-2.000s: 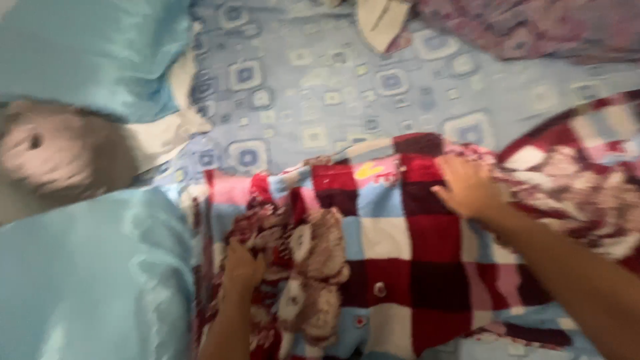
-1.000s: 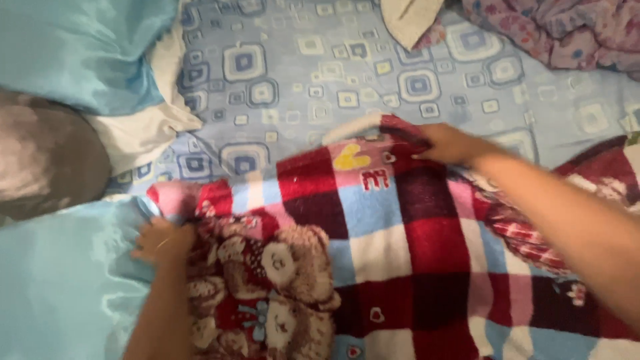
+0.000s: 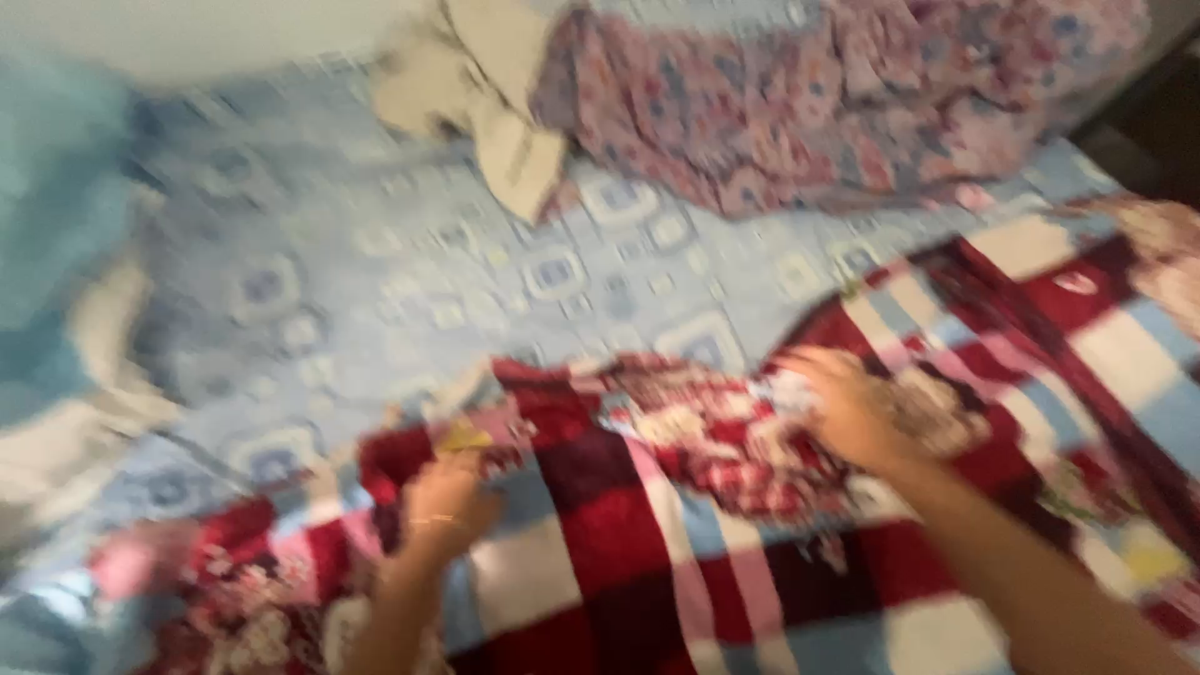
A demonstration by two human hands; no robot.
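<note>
A plush checked blanket [image 3: 619,506] in red, white, blue and pink, with teddy bear prints, lies across the lower part of the head view over a blue patterned bedsheet [image 3: 422,309]. My left hand [image 3: 450,497] is on the blanket near its upper edge, left of centre, beside a yellow print. Farther right, my right hand [image 3: 834,403] touches a bunched part of the same edge, its fingers bent over the fabric. Blur hides whether either hand grips the cloth.
A crumpled purple floral cloth [image 3: 797,103] lies at the upper right, next to a cream cloth [image 3: 516,159]. Shiny light-blue fabric [image 3: 56,234] is at the left, with white fabric [image 3: 84,431] below it. A pale wall [image 3: 234,33] rises behind the bed.
My left hand has moved right along the blanket from its left end. My right hand has moved right along the edge, away from the yellow print. The view has shifted right.
</note>
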